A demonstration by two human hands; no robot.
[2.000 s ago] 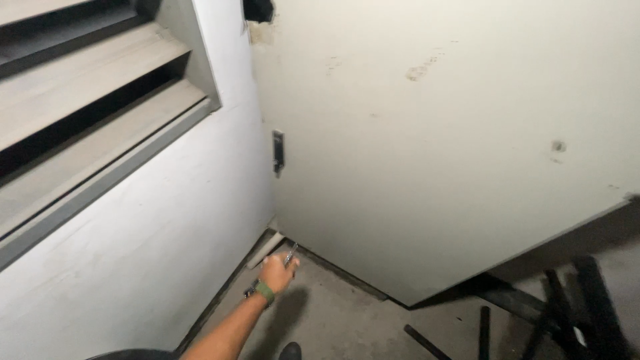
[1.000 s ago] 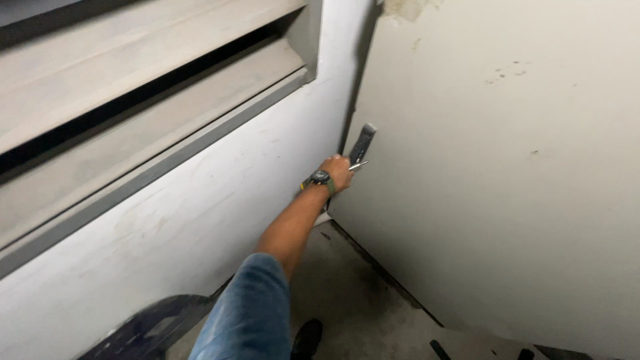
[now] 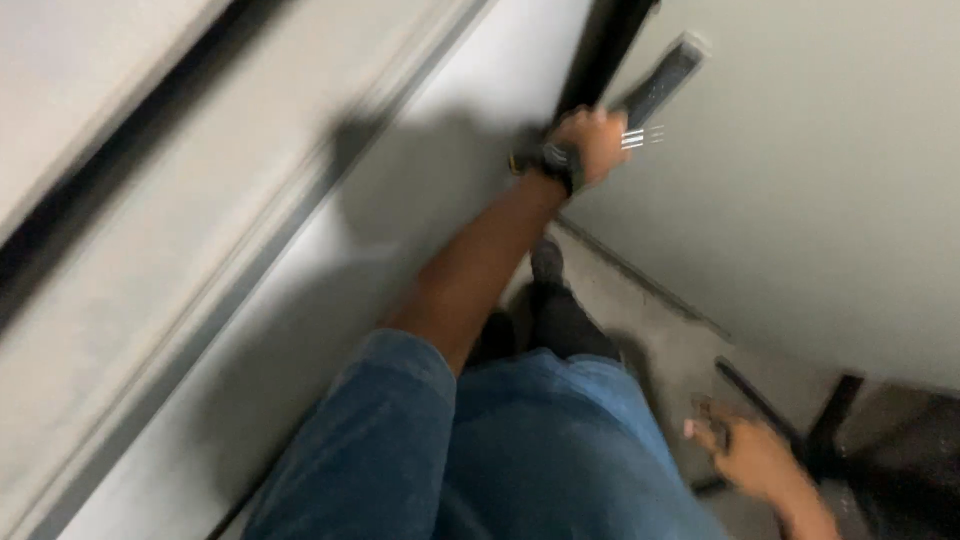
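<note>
My left hand (image 3: pixel 596 142), with a dark watch on its wrist, is at the edge of a pale door panel (image 3: pixel 810 172), close against a dark lock plate (image 3: pixel 664 82). Small shiny metal pieces, blurred, stick out to the right of its fingers; they may be keys. The fingers are curled, and what they grip is partly hidden. A dark gap shows between the panel and the white wall. At the lower right my right hand (image 3: pixel 739 450) hangs over the floor, its fingers partly bent. Motion blur hides whether it holds anything.
A louvred frame (image 3: pixel 187 127) runs along the white wall (image 3: pixel 292 300) on the left. Dark bars, perhaps chair or stand legs (image 3: pixel 832 412), stand on the floor at the lower right. My shoe (image 3: pixel 547 259) is near the panel's bottom edge.
My left hand was low near the floor, then rose to the lock plate, where it remains. The dark gap beside the panel looks wider. My right hand has come into view.
</note>
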